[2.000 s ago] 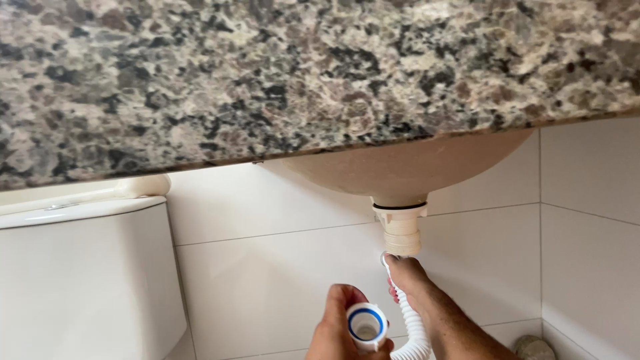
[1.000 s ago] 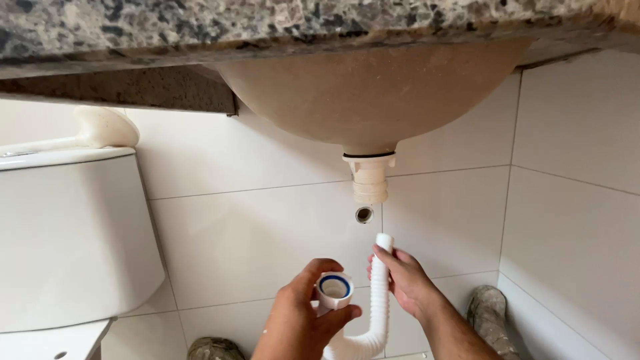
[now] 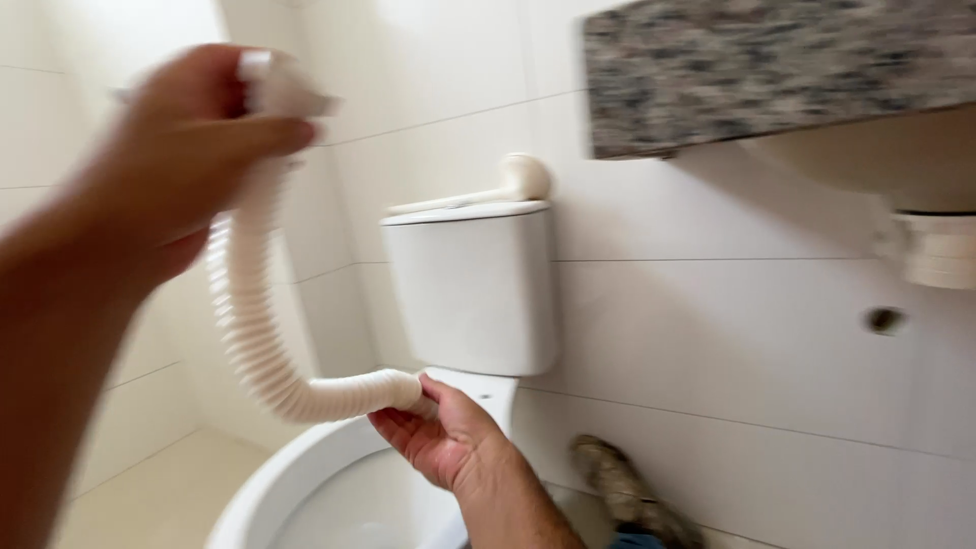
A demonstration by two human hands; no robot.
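A white corrugated flexible drain pipe [image 3: 263, 335] hangs in a bend between my two hands, over the toilet bowl. At the upper left my left hand [image 3: 198, 130] grips its upper end by the white plastic fitting [image 3: 282, 88], which is blurred. My right hand [image 3: 450, 431], lower down, holds the other end between thumb and fingers. On the right, the basin's plastic drain outlet [image 3: 942, 248] points down with nothing attached. Below and left of it is a round hole [image 3: 884, 320] in the tiled wall.
A white toilet cistern [image 3: 473, 293] stands behind my right hand, with a cream plastic object [image 3: 526, 177] on its lid. The toilet bowl's rim [image 3: 255, 480] lies below the pipe. A granite countertop [image 3: 770, 76] juts in at upper right. A worn shoe [image 3: 621, 480] is on the floor.
The view has swung left toward the toilet. My left hand has raised the pipe's fitting end, while my right hand still holds the other end; the pipe now hangs between them.
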